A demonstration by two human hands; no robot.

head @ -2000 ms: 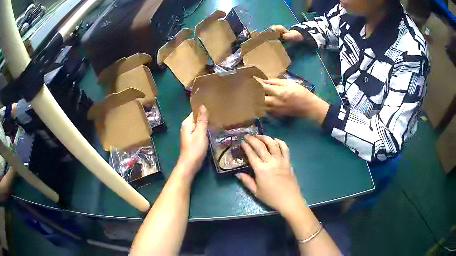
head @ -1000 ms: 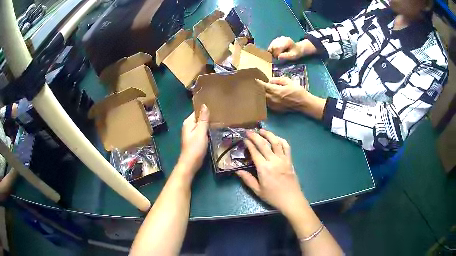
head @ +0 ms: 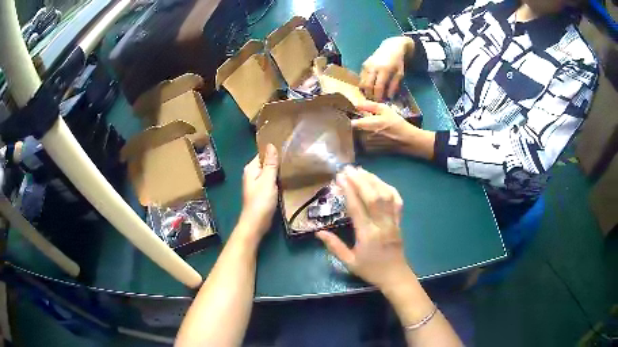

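Observation:
An open mailer box [head: 293, 221] with a black outside and brown inside lies in front of me, its lid upright at the far side. In its tray are a black cable and a small dark unit [head: 325, 211]. My left hand [head: 261, 193] holds the box's left side, thumb on the lid's edge. My right hand [head: 369, 223] pinches a blurred clear polybag [head: 313, 146], raised in front of the lid. Whether the bag holds anything is too blurred to tell.
Two open boxes [head: 181, 227] with bagged contents lie at left, others [head: 251, 81] behind. A co-worker [head: 501, 101] at right has both hands at another box. Slanting cream pipes [head: 115, 196] cross the left; a large dark bin [head: 159, 47] stands at the back left.
My right hand has lifted the clear polybag up from the tray, where it lay over the contents. My left hand stays on the box. The co-worker's far hand has moved over their box.

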